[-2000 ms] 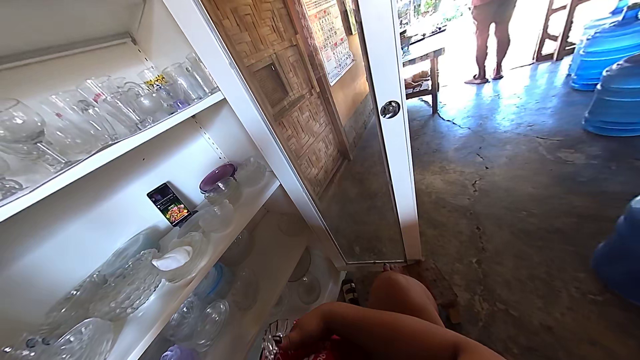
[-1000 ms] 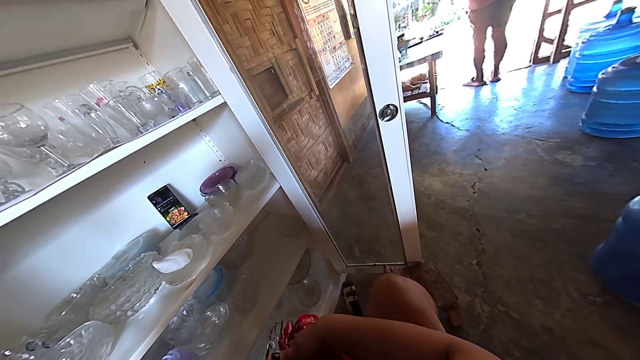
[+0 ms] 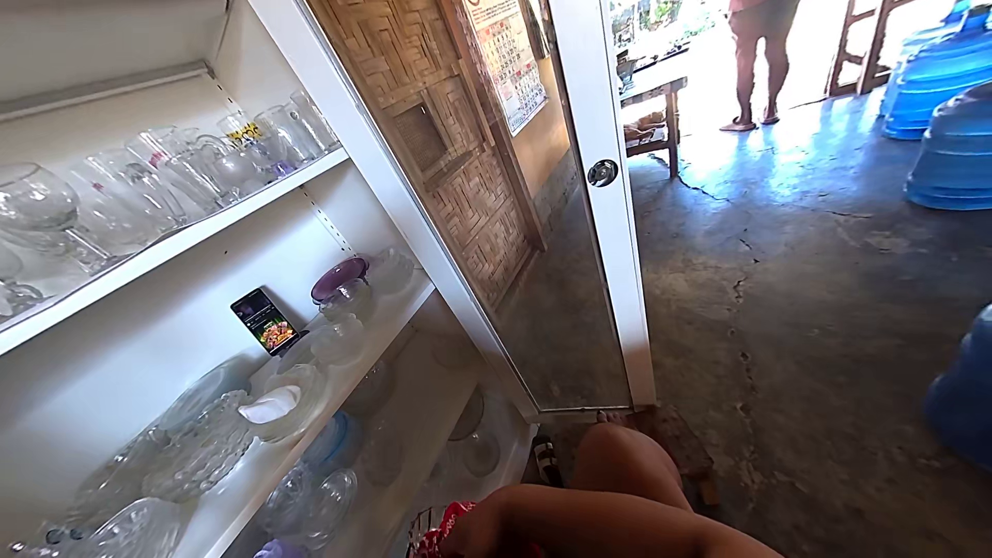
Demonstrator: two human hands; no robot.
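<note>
At the bottom edge, my right hand point(image 3: 465, 536) is bent round a red patterned cloth point(image 3: 452, 517), its fingers mostly hidden. Against the cloth's left side is a clear, ribbed or wire-like object point(image 3: 421, 527), cut off by the frame. My left hand is not in view. To the left, a white shelf point(image 3: 310, 457) bears a glass bowl with a white item point(image 3: 271, 404) in it, a textured glass platter point(image 3: 203, 449), a purple dish point(image 3: 339, 279) and a phone point(image 3: 265, 322) leaning upright with its screen lit.
Glasses and mugs point(image 3: 155, 174) line the upper shelf; more glassware point(image 3: 310, 504) stands below. A white-framed glass door point(image 3: 608, 232) is right of the shelves. Beyond are a wooden bench point(image 3: 670, 124), a person point(image 3: 759, 62) and blue water jugs point(image 3: 957, 155). My bent knee point(image 3: 624, 457) is below the door.
Two seconds ago a clear glass object showed at my right hand, with little red cloth. Now more of the cloth shows beside the hand. The shelves and door have not moved.
</note>
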